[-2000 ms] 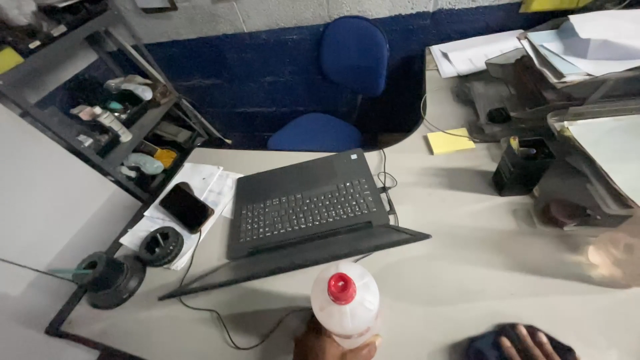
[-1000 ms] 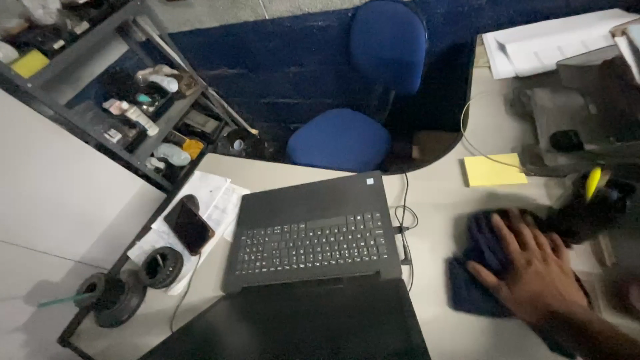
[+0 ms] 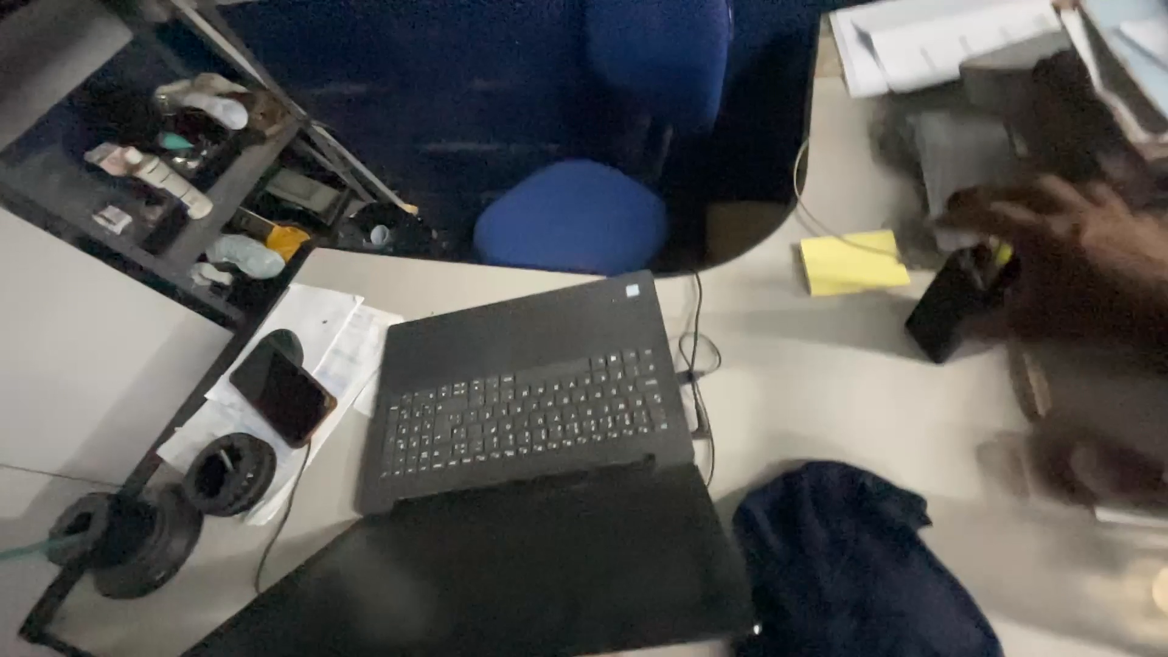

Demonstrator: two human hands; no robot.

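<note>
My right hand [image 3: 1077, 237], badly blurred, is at the upper right, over and beside a dark pen holder [image 3: 944, 306] with something yellow in it. The holder looks tilted; whether the fingers grip it is hidden by blur. Below, at the right edge, a second blurred brown shape may be my left hand; what it holds cannot be made out. A crumpled dark blue cloth [image 3: 849, 566] lies on the desk right of the open black laptop [image 3: 529, 411], with no hand on it. A yellow sticky-note pad [image 3: 853, 263] lies left of the holder.
Cables [image 3: 698, 365] run along the laptop's right side. Papers [image 3: 949, 41] and a dark tray are at the upper right. At left are a phone [image 3: 283, 388], black rolls [image 3: 228, 474] and papers. A blue chair [image 3: 570, 219] and a cluttered shelf [image 3: 228, 192] stand beyond the desk.
My right hand has left the blue cloth and moved up to the pen holder. The bottle held in my left hand two seconds ago is out of view.
</note>
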